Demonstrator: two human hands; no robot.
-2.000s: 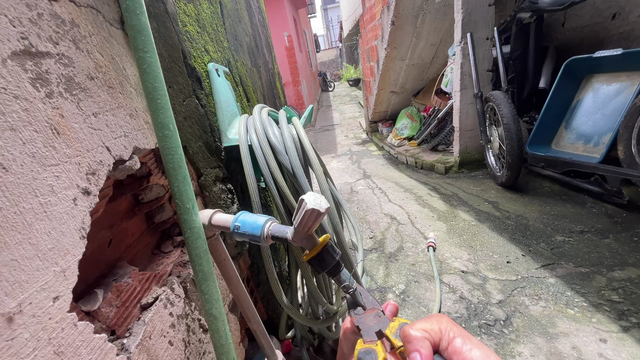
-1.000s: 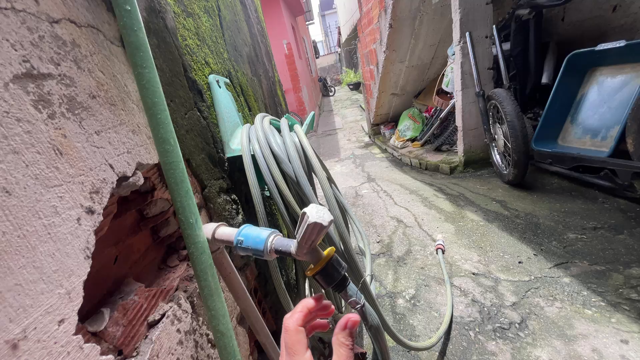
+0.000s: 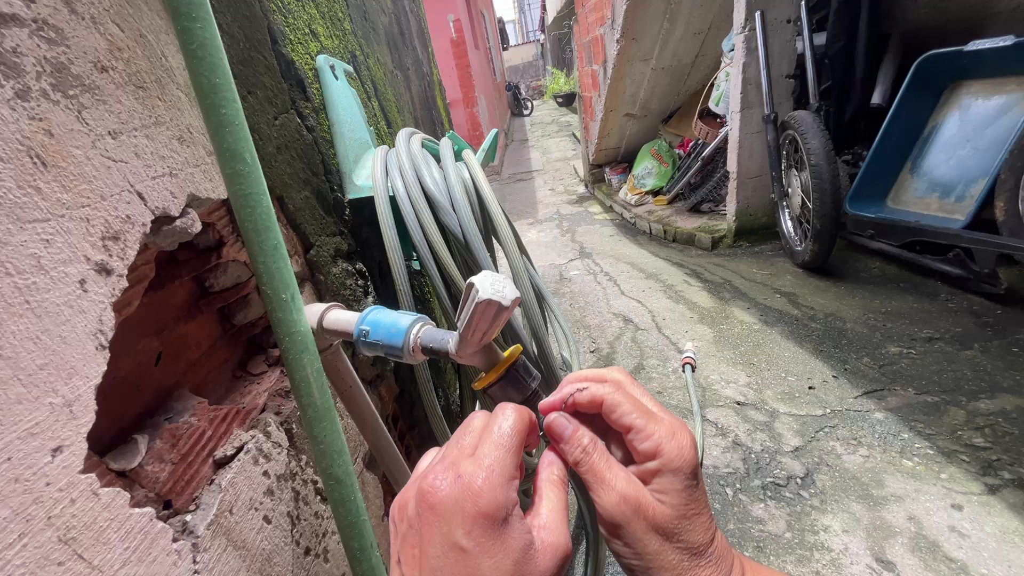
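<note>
A plastic tap (image 3: 484, 316) with a pale knob juts from a blue pipe coupling (image 3: 390, 334) at the wall. Its yellow ring and black hose connector (image 3: 514, 382) slope down toward my fingers. My left hand (image 3: 484, 488) and my right hand (image 3: 628, 464) meet just below the connector, fingertips pinched together. Between my right thumb and forefinger is a thin dark twisted wire (image 3: 572, 394); what my left fingertips grip is mostly hidden. Behind the tap, a coiled garden hose (image 3: 448, 200) hangs on a green plastic holder (image 3: 349, 132).
A green pipe (image 3: 264, 264) crosses in front of a broken hole (image 3: 184, 352) in the wall. On the concrete ground lies a hose end with a fitting (image 3: 690, 360). A motorcycle wheel (image 3: 804, 188) and a blue tub (image 3: 868, 160) stand at right.
Two seconds ago yellow-handled pliers were held at the hose below the connector; they are out of view now. Both hands have come together there, where one second ago only one hand showed.
</note>
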